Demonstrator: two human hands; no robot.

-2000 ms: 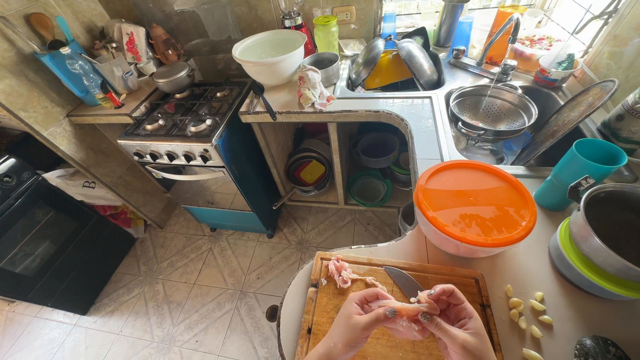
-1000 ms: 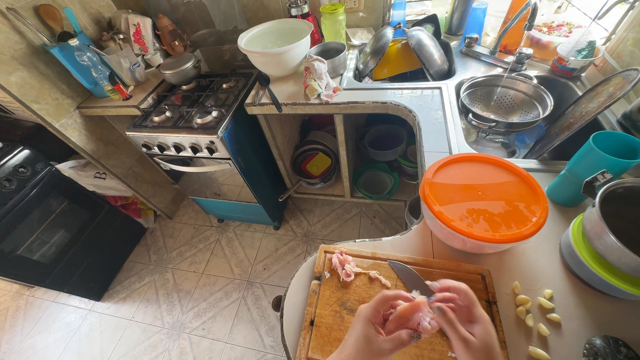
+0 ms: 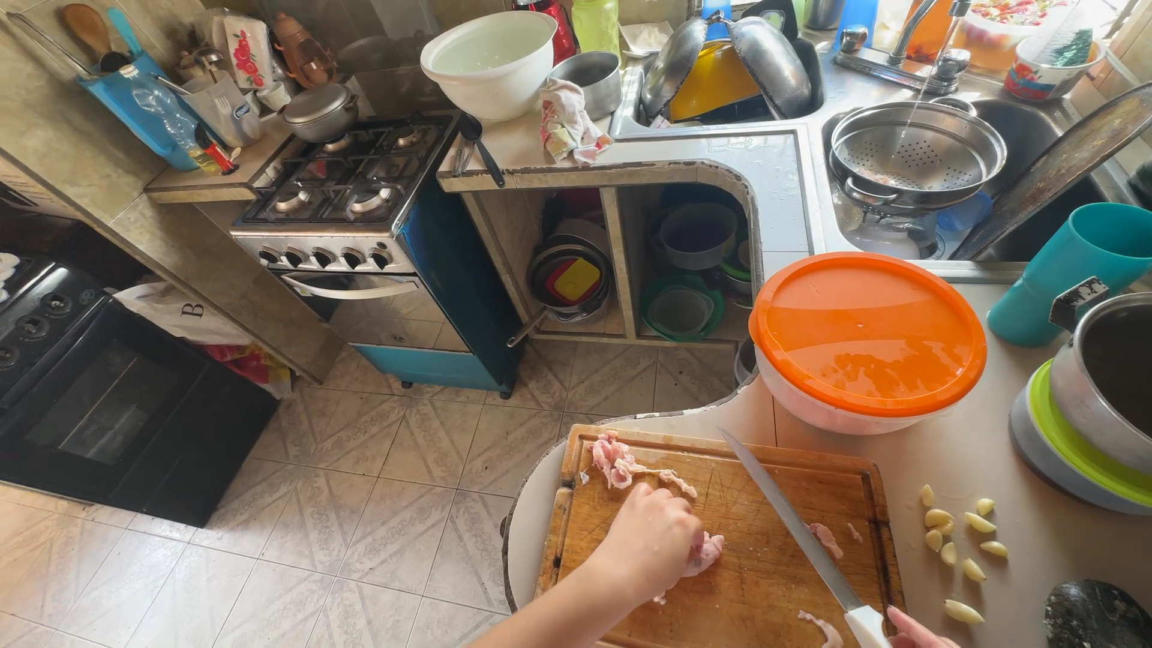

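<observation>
On the wooden cutting board (image 3: 765, 486), my left hand (image 3: 650, 544) grips a piece of raw meat (image 3: 704, 553), which shows beyond the fingers. My right hand (image 3: 913, 630), mostly cut off by the lower edge of the view, is at the white handle of a kitchen knife (image 3: 796, 526). The blade points up and away, over the board's right half. Pale pink meat trimmings (image 3: 616, 461) lie at the board's upper left corner. Smaller scraps (image 3: 825, 540) are beside the blade. Peeled garlic cloves (image 3: 963, 612) lie on the counter right of the board.
Beyond the board stands a bowl with an orange lid (image 3: 868, 333). At the right are a teal tumbler (image 3: 1062, 270), a metal pot (image 3: 1111, 360) and a dark stone-like object (image 3: 1093, 616). Water runs into a colander (image 3: 918, 153) in the sink. A gas stove (image 3: 360, 198) stands left, across the floor.
Both hands were together over the board, holding meat. Now they are apart: the left is lower on the board with the meat, and the right is at the knife handle. More scraps show on the board.
</observation>
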